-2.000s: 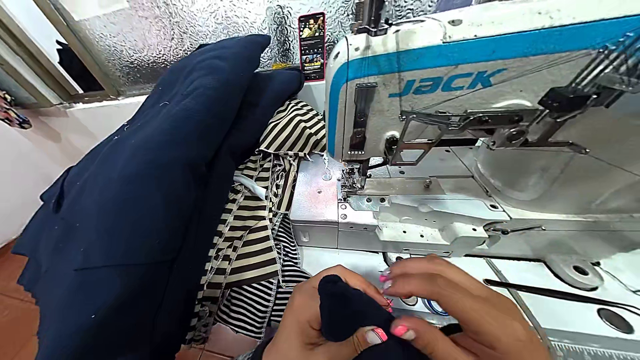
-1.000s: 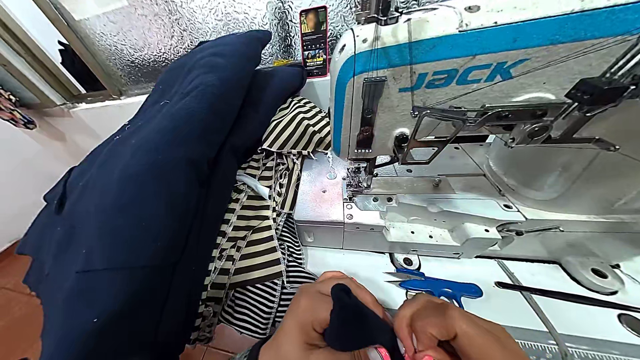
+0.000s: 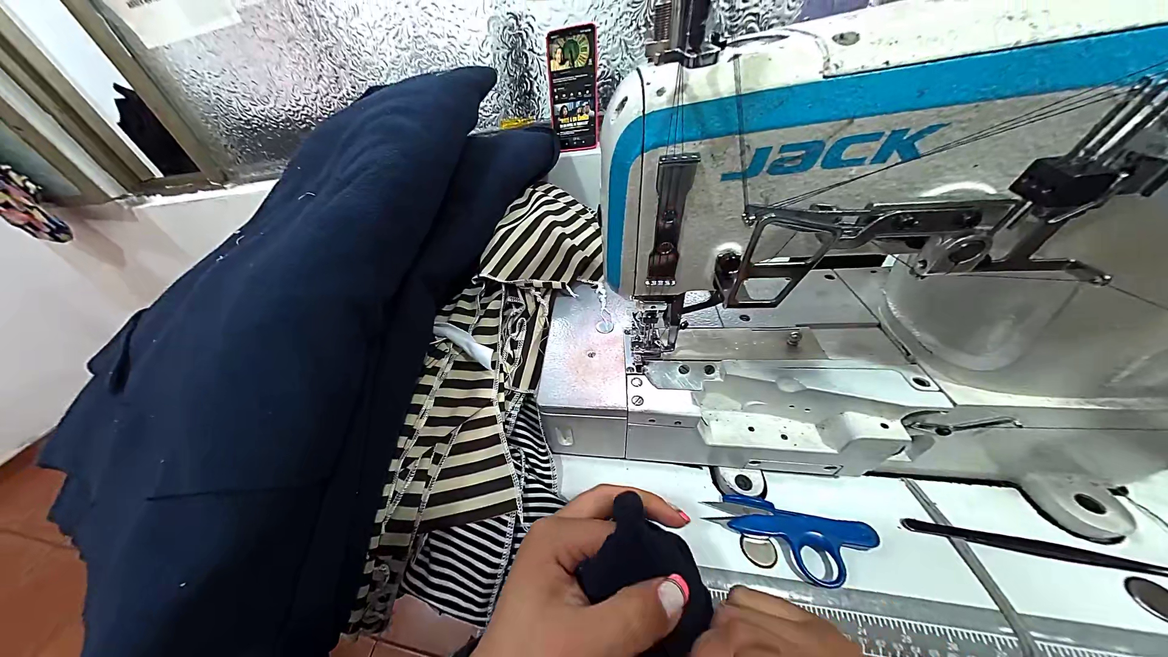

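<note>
At the bottom middle, my left hand [image 3: 584, 584] grips a bunched piece of dark navy fabric [image 3: 643, 566], thumb on top and forefinger behind it. My right hand [image 3: 771, 625] is at the lower edge, partly out of view, its fingers curled against the fabric's right side; what its fingertips do is hidden. Just beyond it, blue-handled thread snips [image 3: 803, 531] lie on the white table by a ruler [image 3: 876, 620]. The sewing machine [image 3: 821, 164] stands above, its presser foot [image 3: 650, 333] at its left end with no fabric under it.
A large pile of navy fabric [image 3: 246, 365] covers the left side. Beside it hang striped fabric pieces [image 3: 465, 447]. A phone [image 3: 575, 87] leans upright at the window behind. Black tweezers [image 3: 1031, 545] lie at the right of the table.
My right hand has moved down toward the lower edge, uncovering the blue snips it covered two seconds ago. My left hand still holds the navy fabric.
</note>
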